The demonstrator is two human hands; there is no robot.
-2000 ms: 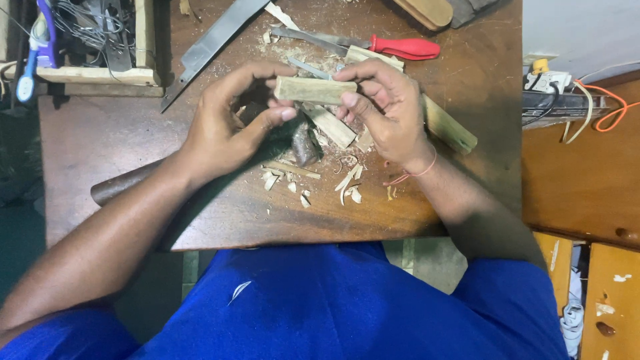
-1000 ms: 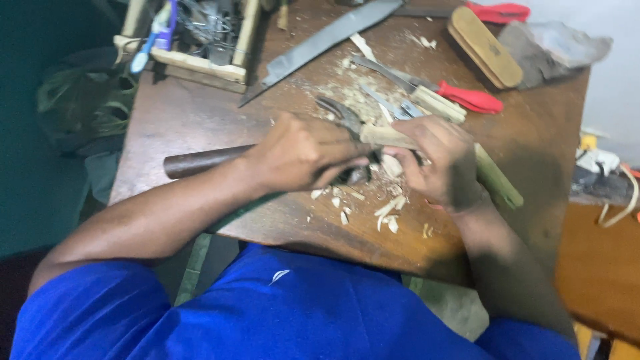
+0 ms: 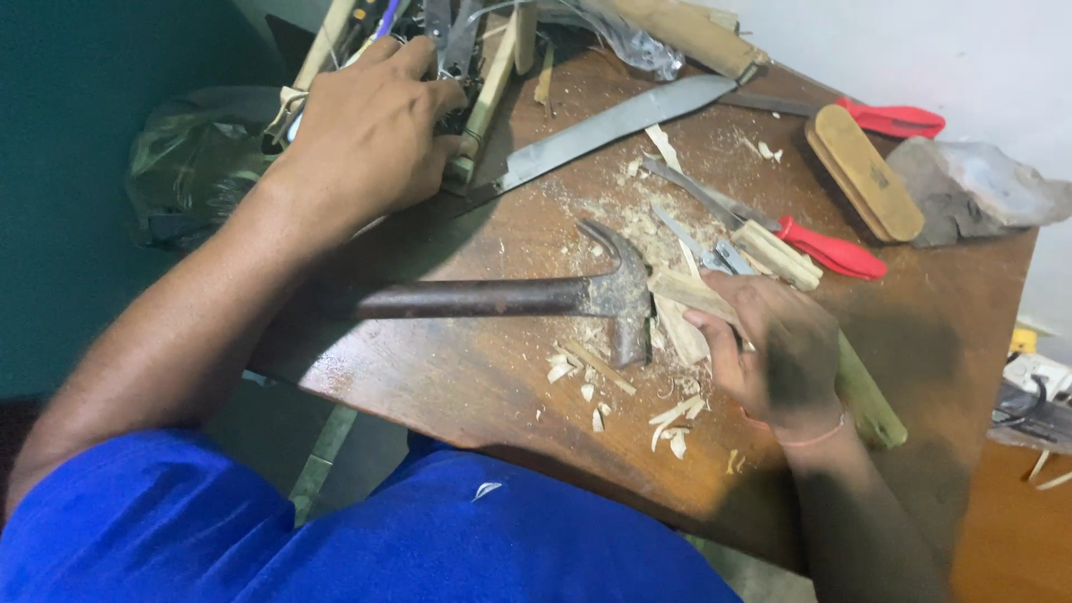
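Observation:
My left hand (image 3: 377,134) reaches over the wooden box (image 3: 494,92) of metal bits at the upper left; its fingertips are among the contents, and whether they hold anything is hidden. Around a pale wooden piece (image 3: 691,293), my right hand (image 3: 770,343) is closed at the right of the table. Just left of that piece lies a claw hammer (image 3: 620,293), its dark handle pointing left. A small metal blade tool (image 3: 729,258) and a cut wooden block (image 3: 775,255) lie beyond my right hand. Under its wrist side, a greenish wooden length (image 3: 867,389) sticks out.
A large knife (image 3: 620,126) with a wooden handle lies across the back. Two red-handled tools (image 3: 833,247), a wooden brush-like block (image 3: 867,172) and a grey stone-like lump (image 3: 963,197) are at the right. Wood shavings (image 3: 670,419) litter the table (image 3: 469,385), whose front edge is near my body.
My left hand has left the wooden piece and moved to the box at the upper left. My right hand still has the piece. The hammer shows uncovered. The view has shifted.

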